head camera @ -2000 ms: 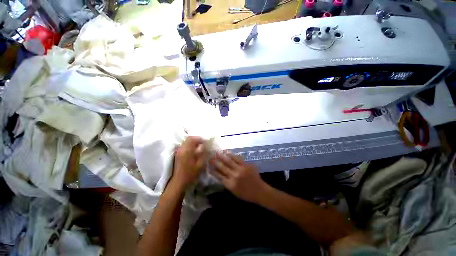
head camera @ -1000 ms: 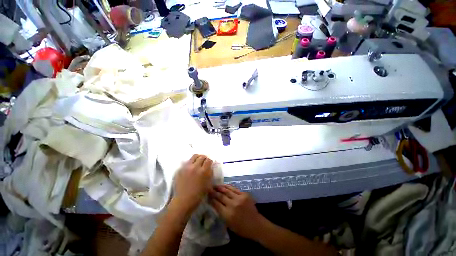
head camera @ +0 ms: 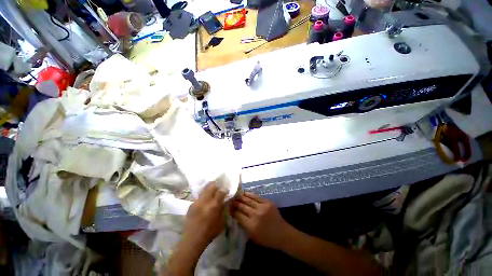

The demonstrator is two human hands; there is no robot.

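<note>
A cream garment piece [head camera: 186,143] runs from the pile to the table's front edge and hangs over it. My left hand [head camera: 207,211] grips its edge just in front of the machine bed. My right hand [head camera: 258,216] is beside it, its fingertips pinching the same cloth edge at the table's grey front edge. The presser foot [head camera: 237,141] is behind and above my hands, and the cloth edge in my hands is away from it. The large cream pile [head camera: 91,135] lies left of the machine. My fingertips are partly hidden in the folds.
The white machine head [head camera: 345,75] spans the back. A red-handled tool [head camera: 385,130] lies on the bed and scissors [head camera: 453,143] at the right end. Dark thread spools [head camera: 318,33] stand behind. A cream and grey cloth heap [head camera: 445,210] is at the right.
The camera view has shifted and tilted. The cloth left of my hands has been drawn into a straighter strip, with the folds beside it rearranged. Both hands still hold the edge, near the table front.
</note>
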